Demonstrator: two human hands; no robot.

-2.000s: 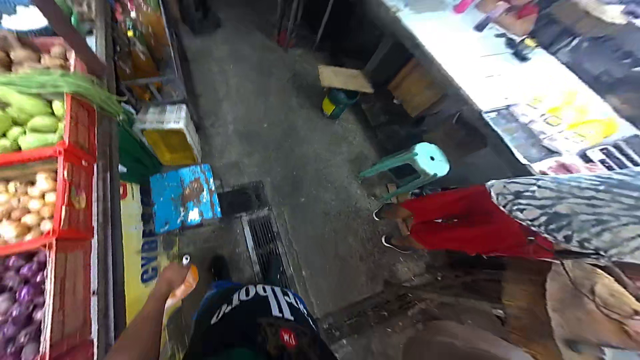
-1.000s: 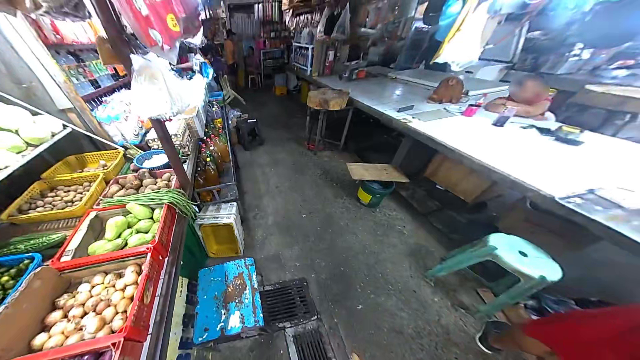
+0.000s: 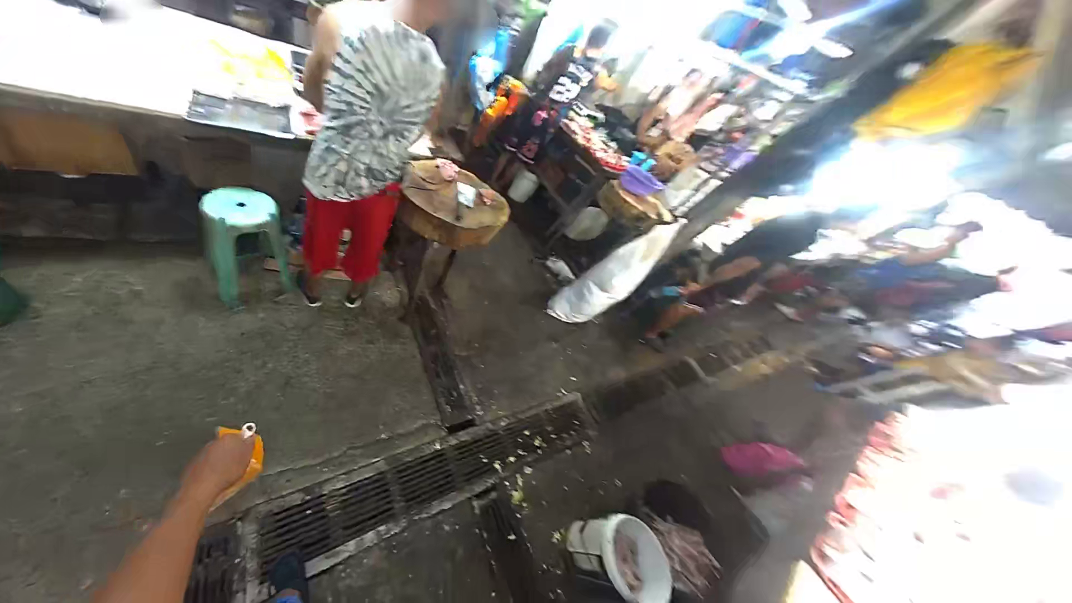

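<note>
My left hand (image 3: 219,465) reaches out at the lower left, its fingers closed around an orange pouch (image 3: 249,459) with a small white spout at the top. What the pouch is cannot be told for sure. Below the hand lies bare concrete floor, with a metal drain grate (image 3: 402,490) to its right. One of my dark shoes (image 3: 289,574) shows at the bottom edge. My right hand is outside the picture.
A green plastic stool (image 3: 240,209) stands by a person in red shorts (image 3: 347,234). Beside them is a round wooden chopping block (image 3: 452,205). A white sack (image 3: 615,276) leans farther right, and a white bucket (image 3: 624,557) stands at the bottom.
The view has swung strongly to the right, away from the vegetable crates. My left hand, out of sight one second ago, is in view again with the orange pouch.
</note>
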